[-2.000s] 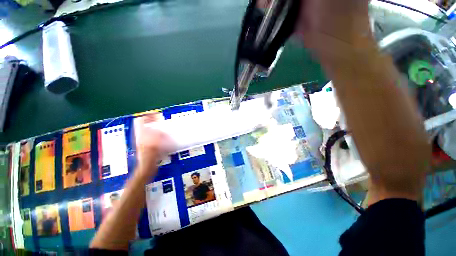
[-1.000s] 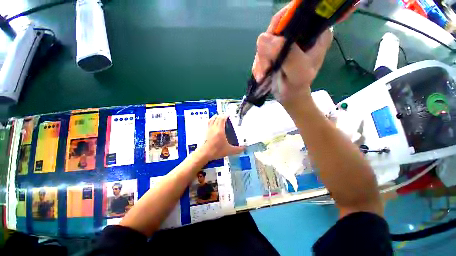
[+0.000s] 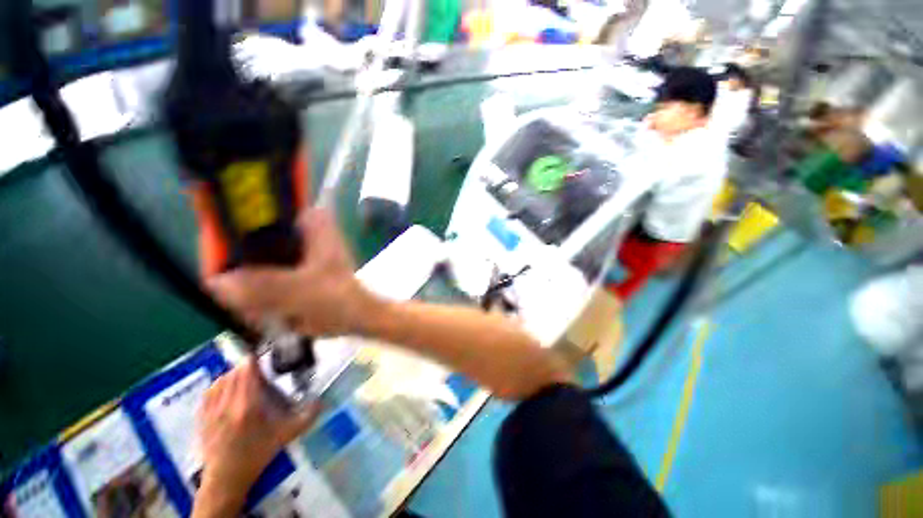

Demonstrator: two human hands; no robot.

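Note:
My right hand (image 3: 304, 278) is closed around the electric screwdriver (image 3: 243, 192), which has a black body, orange sides and a yellow label. It stands nearly upright, its driver nose (image 3: 294, 362) pointing down at the near end of the white appliance housing (image 3: 405, 265). Blur hides whether the tip touches. My left hand (image 3: 238, 420) holds that housing end beside the nose. The housing lies on the bench, partly hidden behind my right hand and forearm.
The work mat (image 3: 172, 415) covers the bench. The white screw feeder (image 3: 506, 238) stands beyond the housing. Another housing (image 3: 389, 162) lies on the green conveyor (image 3: 101, 273). A person (image 3: 673, 182) in white is at the back right. A black hose curves over the blue floor (image 3: 789, 374).
The view has swung right, bringing the person and floor into sight. The screwdriver has become more upright over the housing end. My left hand still holds that end.

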